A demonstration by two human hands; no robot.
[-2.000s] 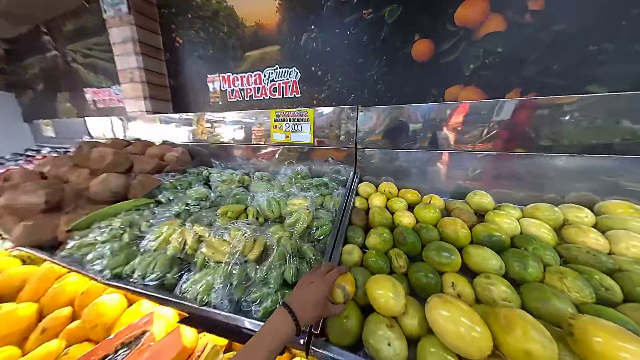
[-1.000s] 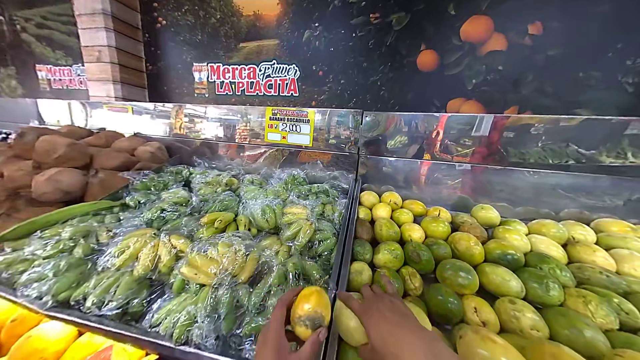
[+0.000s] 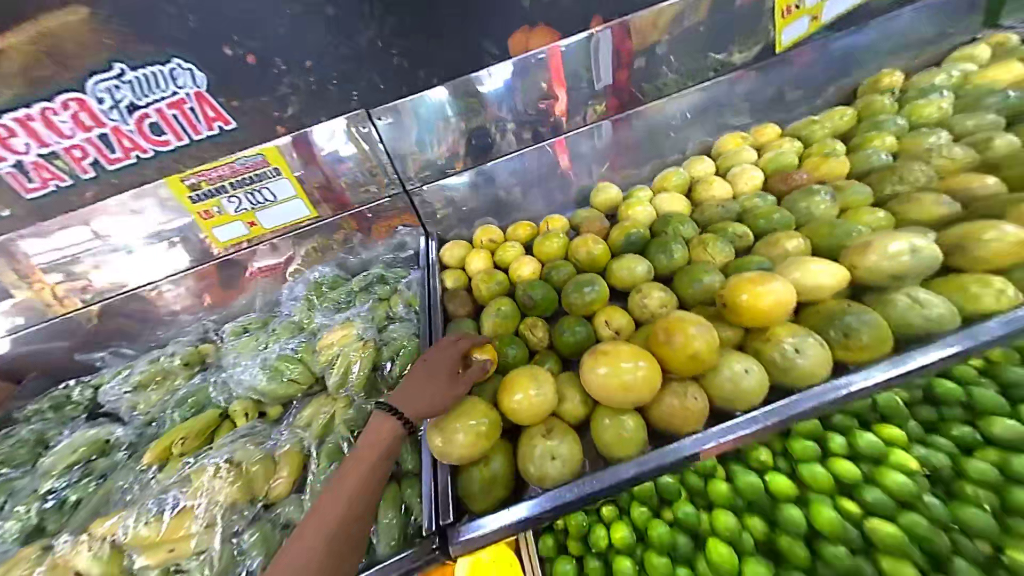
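My left hand (image 3: 448,372), with a dark braided bracelet on its wrist, reaches in from the lower left over the left end of a bin of yellow-green fruit. Thumb and fingers close round a small yellow-orange fruit (image 3: 483,358), partly hidden by them. Around it lie round green and yellow fruits (image 3: 500,318), with larger yellow fruits (image 3: 621,374) to the right and below. My right hand is out of view.
Left of the metal divider (image 3: 432,384) are plastic-bagged green and yellow bananas (image 3: 264,376). Green limes (image 3: 744,484) fill a lower bin at the right front. A yellow price sign (image 3: 244,196) hangs on the mirrored back panel.
One second ago my left hand held a yellow-orange fruit near the divider and my right hand was among the fruit; my right hand has left the view. The view has swung right and tilted.
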